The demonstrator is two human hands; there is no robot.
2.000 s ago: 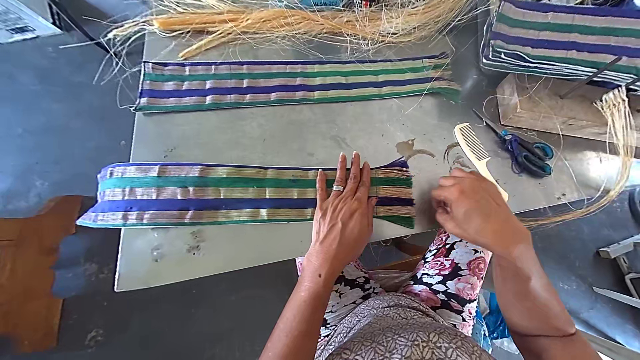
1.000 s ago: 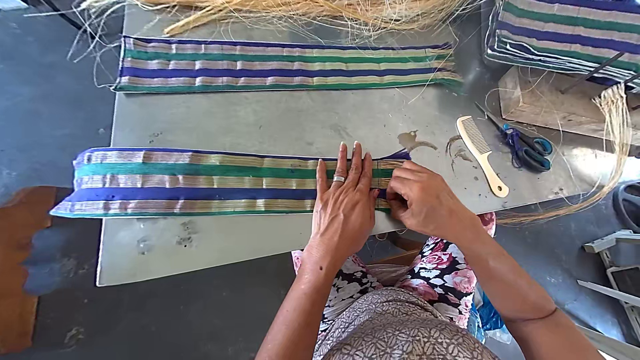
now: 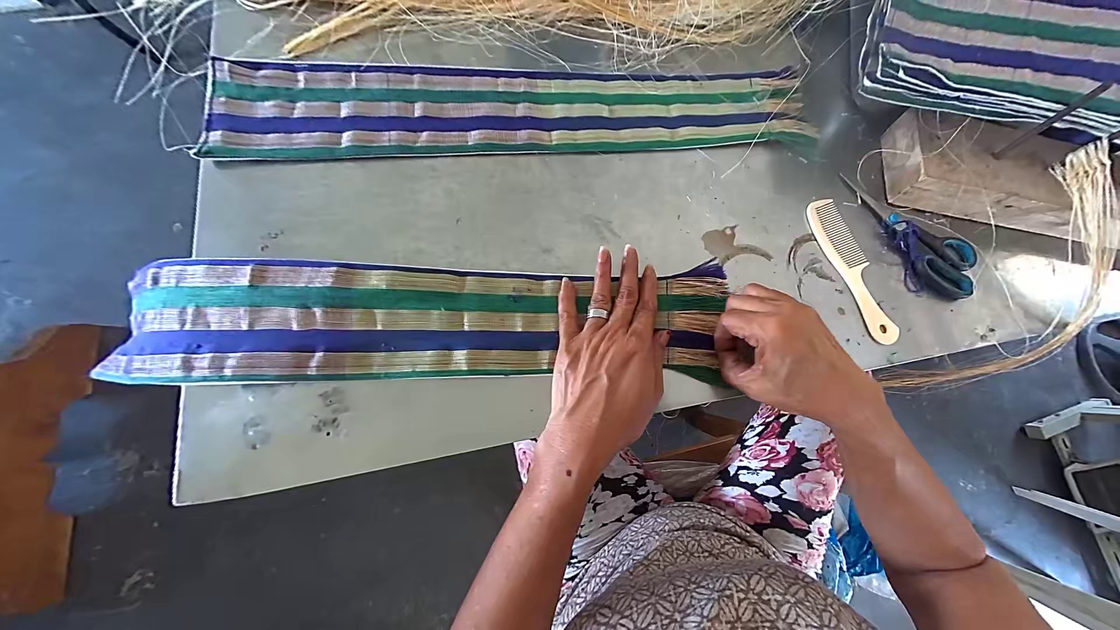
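Observation:
A striped woven strip [image 3: 394, 319] in green, purple and pale tan lies across the near part of a grey board, its left end past the board's edge. My left hand [image 3: 608, 350], a ring on one finger, rests flat on it near the right end, fingers spread. At the frayed right end, my right hand [image 3: 783, 350] has its fingers curled against the loose threads; whether they pinch any is hidden. A pale comb [image 3: 849, 262] lies to the right of that hand, beside scissors [image 3: 927, 249] with blue-black handles wrapped in purple thread.
A second striped strip [image 3: 490, 109] lies farther back, below a heap of loose straw-coloured fibres [image 3: 542, 22]. Folded striped cloth [image 3: 997, 52] sits on a wooden block [image 3: 971, 171] at the back right. A fibre bundle [image 3: 1089, 210] hangs at the right. The grey board [image 3: 455, 214] has stains.
My right hand has moved left from beside the comb to the strip's frayed end. The comb now lies uncovered. My left hand stays on the strip.

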